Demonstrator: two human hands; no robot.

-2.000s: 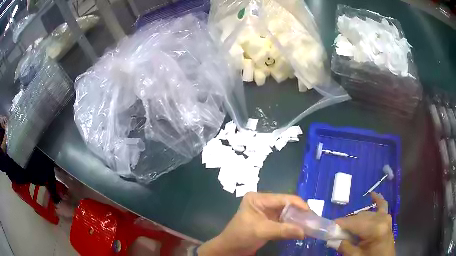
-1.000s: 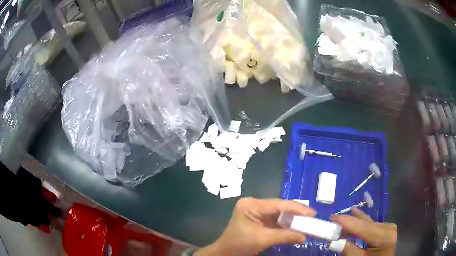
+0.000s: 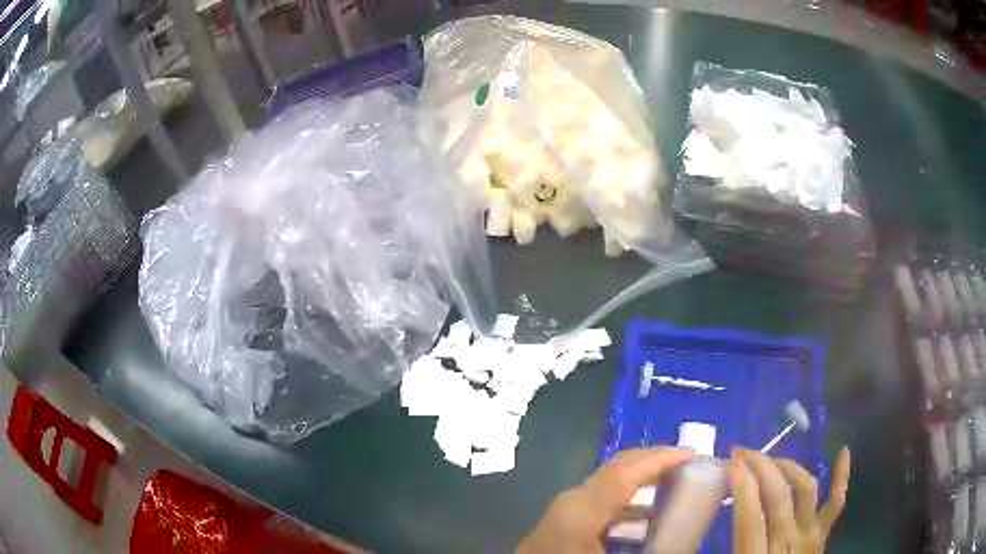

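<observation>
My left hand (image 3: 589, 505) and my right hand (image 3: 781, 500) are at the lower right, over the near part of the blue tray (image 3: 727, 344). Between them is a blurred, upright white-to-frosted housing (image 3: 688, 509); fingers of both hands touch its sides. A white block (image 3: 697, 436) lies in the tray just beyond the fingers. One shafted insert (image 3: 681, 382) lies at the tray's far left and another shafted insert (image 3: 785, 426) at its right. The tray's near part is hidden by my hands. A pale piece lies below my left fingers.
Small white pieces (image 3: 476, 406) lie loose left of the tray. A large clear bag (image 3: 314, 238) is at the left, a bag of cream parts (image 3: 551, 141) behind. Stacked clear trays (image 3: 773, 227) bear white flakes (image 3: 770, 141). Filled blister trays (image 3: 951, 368) line the right edge. Red stools are lower left.
The housing has turned from lying sideways to upright, and my hands have come in at its two sides. The view has shifted, so the table things sit lower in the picture.
</observation>
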